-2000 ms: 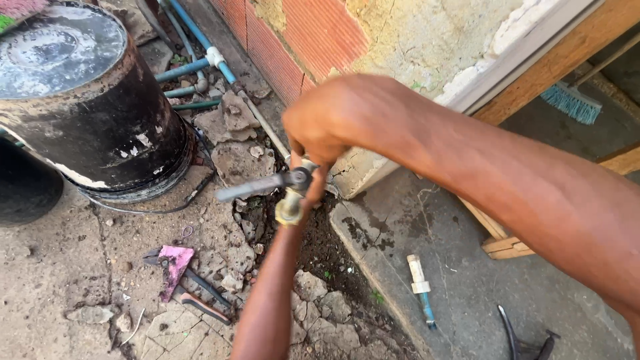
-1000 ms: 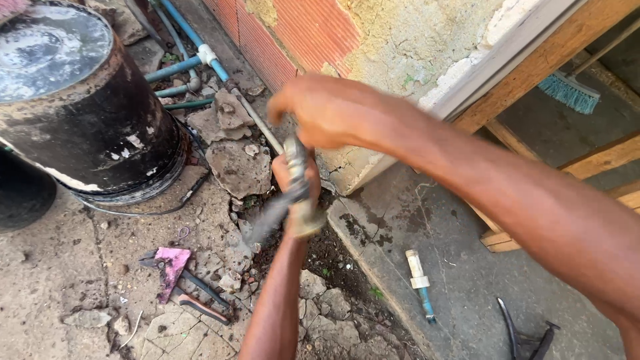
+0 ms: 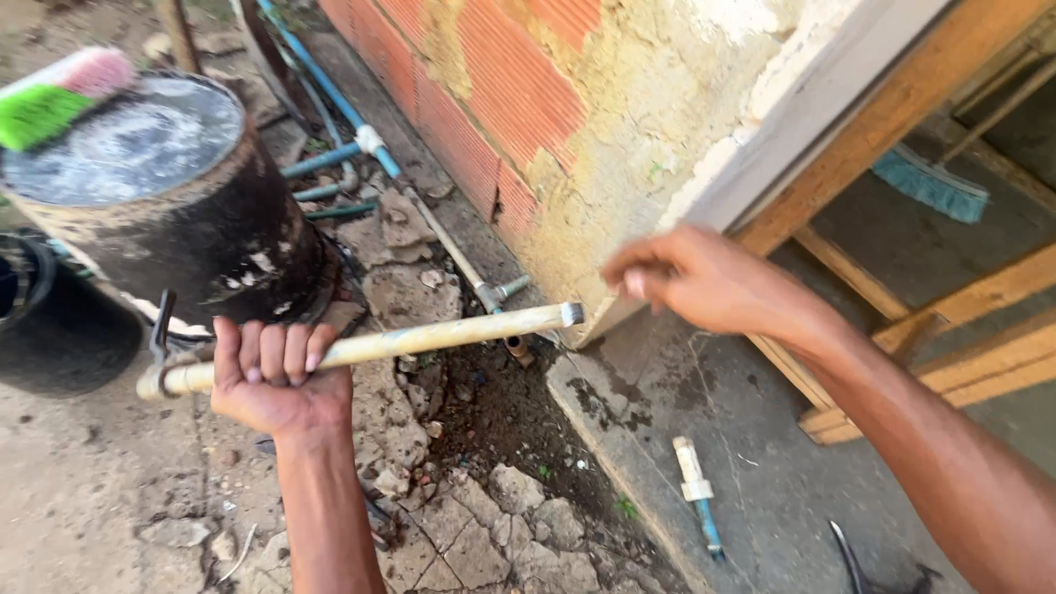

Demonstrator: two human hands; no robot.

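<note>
My left hand (image 3: 282, 371) is closed around a cream-coloured plastic pipe (image 3: 445, 332), which lies nearly level across the view. A dark band caps the pipe's right end, and a fitting with a dark lever handle (image 3: 162, 326) is at its left end, beside the drum. To the right of the pipe, my right hand (image 3: 672, 276) is raised in front of the wall corner, empty, with its fingers partly bent and blurred. Below the pipe is a dug trench of soil (image 3: 503, 421), with an open pipe end (image 3: 518, 346) in it.
A blackened drum (image 3: 272, 239) with a brush head (image 3: 49, 103) on top stands left, beside a black bucket (image 3: 74, 330). Blue pipes (image 3: 330, 91) run along the brick wall. A pipe piece (image 3: 695, 491) and pliers (image 3: 858, 561) lie on the concrete step. Wooden frame (image 3: 850, 264) at right.
The pipe, earlier gripped near the wall corner with both hands close together, now lies across the view in my left hand, which has moved left. My right hand has come away from it to the right.
</note>
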